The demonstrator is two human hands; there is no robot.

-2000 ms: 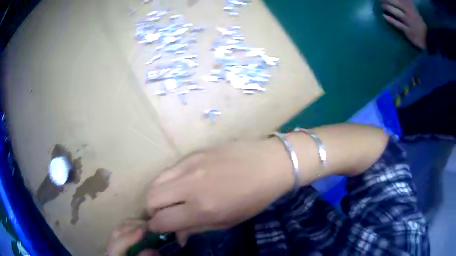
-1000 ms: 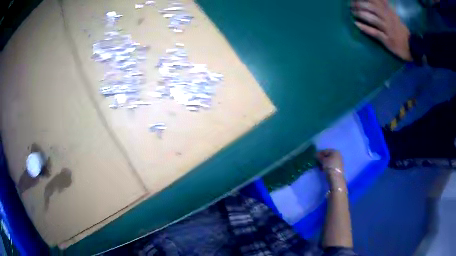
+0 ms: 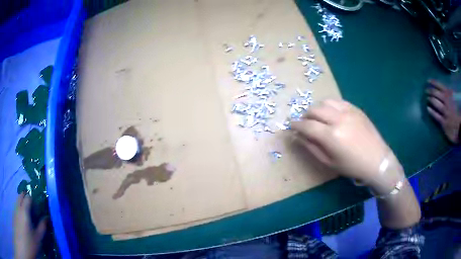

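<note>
My right hand (image 3: 336, 134) is over the right part of the cardboard sheet (image 3: 172, 91), its bent fingertips at the heap of tiny silvery-white pins (image 3: 258, 98). Its fingers hide whether they pinch any. My left hand (image 3: 29, 230) is at the lower left edge, partly cut off and blurred, inside the left blue bin (image 3: 60, 202). Its fingers are at the lower end of the loose green circuit boards (image 3: 31, 146). I cannot tell if it grips one.
A small pot with a round white top (image 3: 127, 147) stands in brown stains. Another pin heap (image 3: 331, 26) lies on the green bench top (image 3: 384, 86). Oval units (image 3: 442, 48) are at the upper right. Another person's hand (image 3: 444, 109) rests at the right edge. A lower bin holds green boards (image 3: 343, 220).
The view has swung left, showing the left bin. My right hand has come up from the lower right bin to the pins. My left hand now shows in the left bin.
</note>
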